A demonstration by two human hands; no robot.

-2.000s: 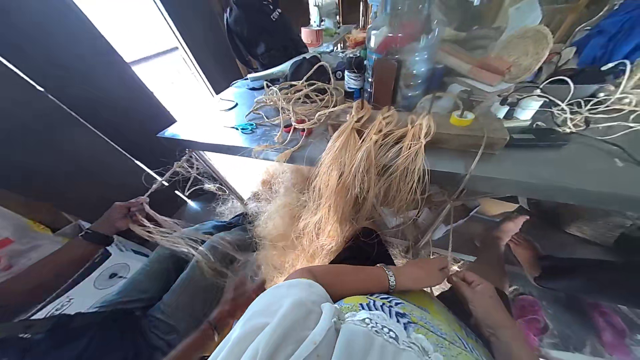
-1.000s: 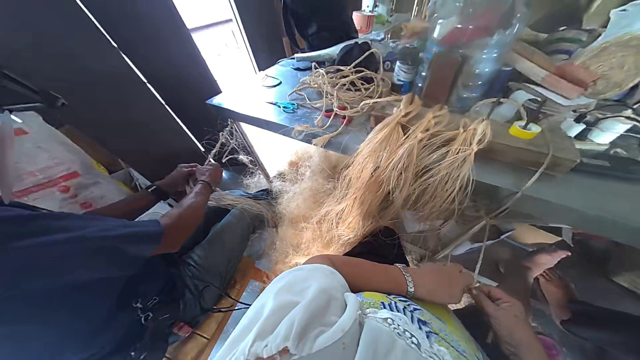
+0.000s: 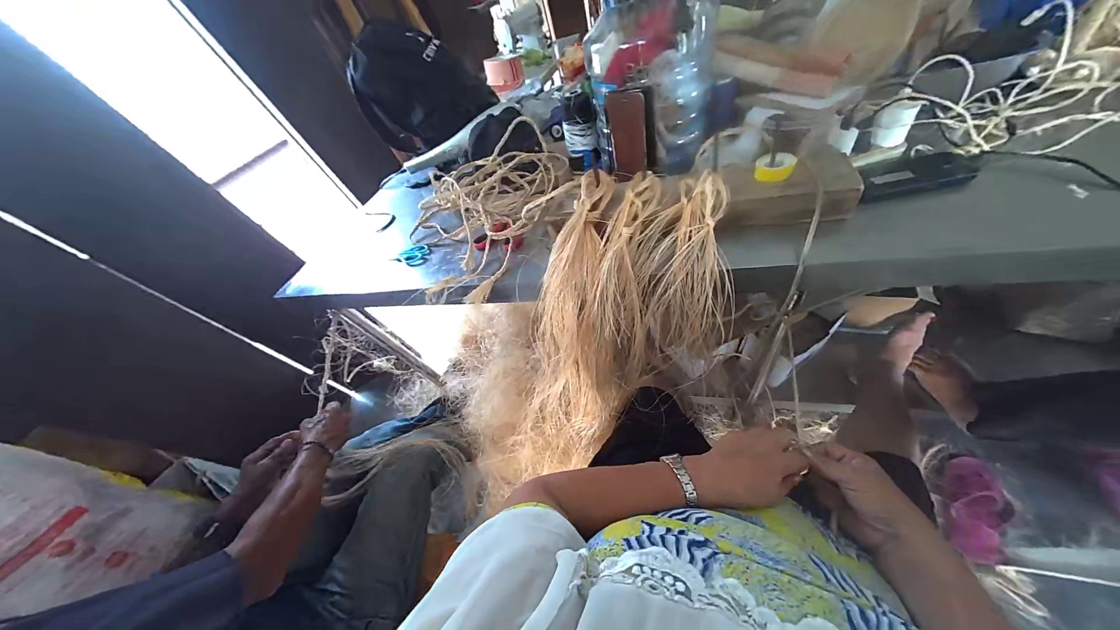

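Observation:
My left hand [image 3: 757, 465], with a metal watch or bracelet at the wrist, pinches a thin fibre cord [image 3: 794, 376] above my lap. My right hand [image 3: 862, 494] meets it and grips the same cord close to the left fingertips. The cord rises from my fingers toward the table edge. Bundles of pale raw fibre [image 3: 643, 254] hang from a wooden block [image 3: 787, 194] on the table, left of and above my hands. Fluffy loose fibre [image 3: 499, 394] lies below them. The strands between my fingers are partly hidden.
On the table [image 3: 945, 249] are coiled fibre cord [image 3: 490, 188], teal-handled scissors [image 3: 414, 255], yellow tape [image 3: 775, 167], a large plastic bottle [image 3: 682, 96] and white cord [image 3: 1006, 105]. A co-worker's hands [image 3: 302, 446] handle fibre at left. Another person's feet [image 3: 927, 359] are at right.
The view has swung about. My hands stay together on the cord. The co-worker's hands at left were apart from each other's place in frame and now one is raised along a strand.

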